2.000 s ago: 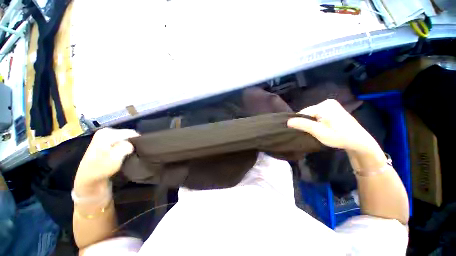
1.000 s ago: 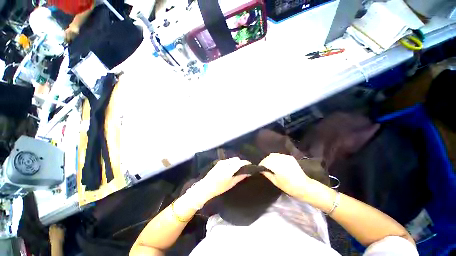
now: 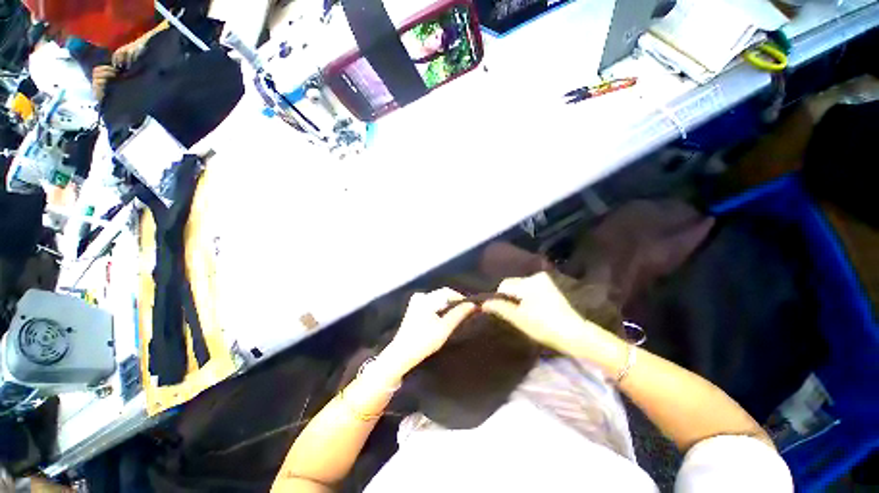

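Note:
A dark brown garment piece (image 3: 472, 371) lies over my lap below the front edge of the white table. My left hand (image 3: 430, 323) and my right hand (image 3: 540, 310) are close together and pinch its upper edge between thumbs and fingers. A short dark fold of the edge shows between the fingertips. The rest of the cloth hangs down below the hands. Both hands are bare, with thin bands at the wrists.
Black fabric strips (image 3: 170, 289) lie on tan cardboard (image 3: 198, 383) at left. A strapped phone (image 3: 439, 43), red-orange snips (image 3: 602, 90) and yellow-handled scissors (image 3: 768, 58) are at the back. A blue crate (image 3: 848, 318) stands at right. Another person's hand (image 3: 104, 81) shows upper left.
My hands have come together from wide apart on the stretched brown band. The view has shifted, bringing the phone and the machine area into sight. The pinched edge now looks narrower.

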